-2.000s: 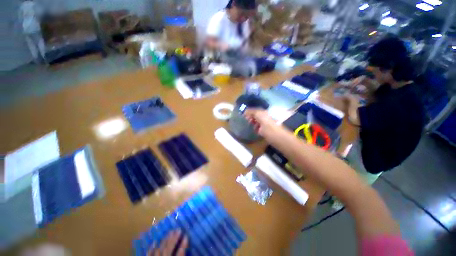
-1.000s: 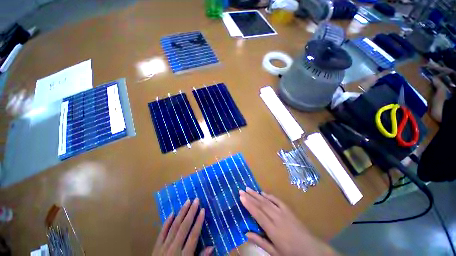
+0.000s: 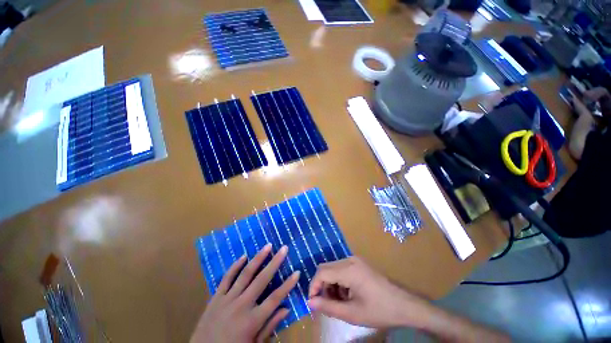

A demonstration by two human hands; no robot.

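Observation:
A bright blue solar cell panel (image 3: 231, 248) with pale parallel lines lies on the table nearest me. Ribbon ends stick out past its far and near edges. My left hand (image 3: 253, 295) lies over the panel's near part, palm down, fingers apart. My right hand (image 3: 348, 291) is at the panel's near right, fingers curled, thumb and forefinger close together over one of the lines. Whether it pinches a ribbon there is too small to tell. The hands cover part of the panel's near side.
Behind are two dark solar cells (image 3: 224, 141). At right are white strips (image 3: 439, 211), tabbing ribbons (image 3: 395, 209), a grey canister (image 3: 421, 90), a tape roll (image 3: 372, 63), an iron stand (image 3: 469, 199), scissors (image 3: 529, 157). At left are a finished panel (image 3: 100, 137) and a ribbon bundle (image 3: 61, 311). A person sits at right.
My right hand reached over the grey canister, then lay flat on the panel; its fingers are now curled. My left hand stays on the panel, more spread and reaching further right.

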